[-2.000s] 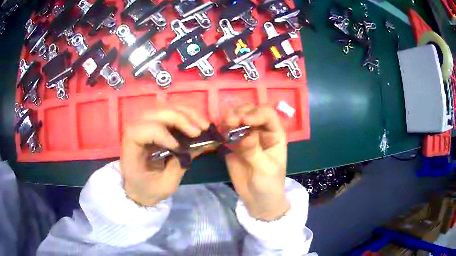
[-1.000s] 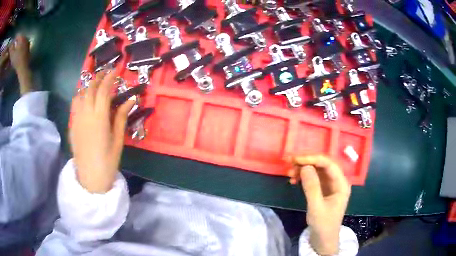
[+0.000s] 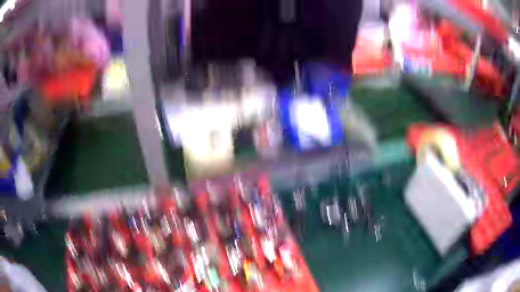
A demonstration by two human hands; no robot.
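Observation:
The view is strongly blurred. The red compartment tray (image 3: 305, 274) lies at the bottom, left of centre, cut off by the lower edge. Its upper part holds many silver bulldog clips (image 3: 196, 259) on dark devices, smeared by the blur. My left hand and my right hand are not clearly visible. A white sleeve shows in each bottom corner; whose sleeves they are is unclear.
Loose clips (image 3: 342, 214) lie on the green bench (image 3: 342, 262). A tape dispenser (image 3: 442, 199) stands at right on red material. Behind are a blue box (image 3: 311, 122), a dark monitor (image 3: 273, 34) and a grey post (image 3: 139, 85). A blue bin (image 3: 23, 177) is at left.
The view has swung upward, bringing the monitor and shelf area in. The tray now sits lower in the picture. Both my hands, seen over the tray before, have left the clear view.

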